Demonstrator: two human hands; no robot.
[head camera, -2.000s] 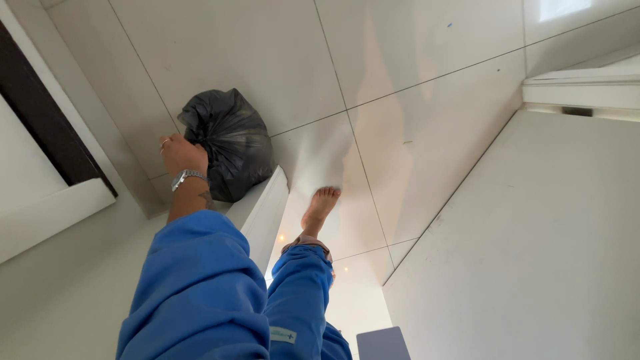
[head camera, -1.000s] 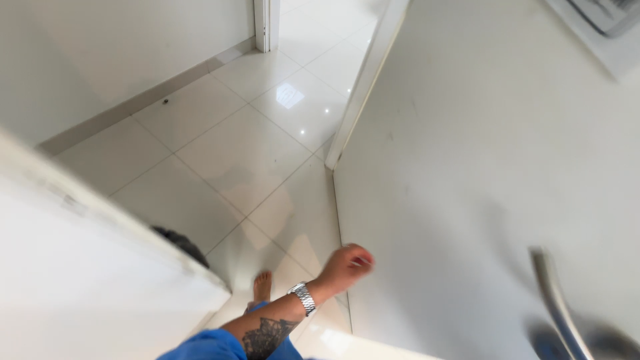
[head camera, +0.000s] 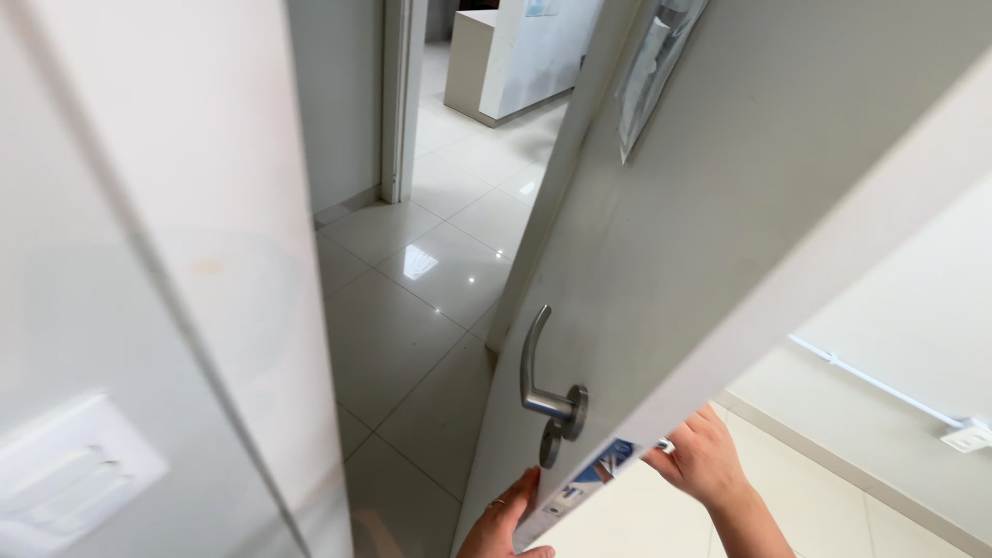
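A white door stands ajar, its edge facing me. My left hand, with a ring on one finger, holds the lower part of that edge, fingers on the handle side and thumb across the edge. A metal lever handle and a round keyhole plate sit just above it. The metal latch plate is set in the door's edge. My right hand is on the door's other side, its fingertips partly hidden by the edge. A bit of metal shows by its fingers, whether handle or ring I cannot tell.
At left is a white wall or panel with a switch plate. Glossy floor tiles lead past a door frame to a white counter. A wall outlet is at right.
My left hand, earlier on a black plastic bag and then off it in mid-air, is now on the door's edge. My right hand has come into view. The bag is out of view, and the view has turned.
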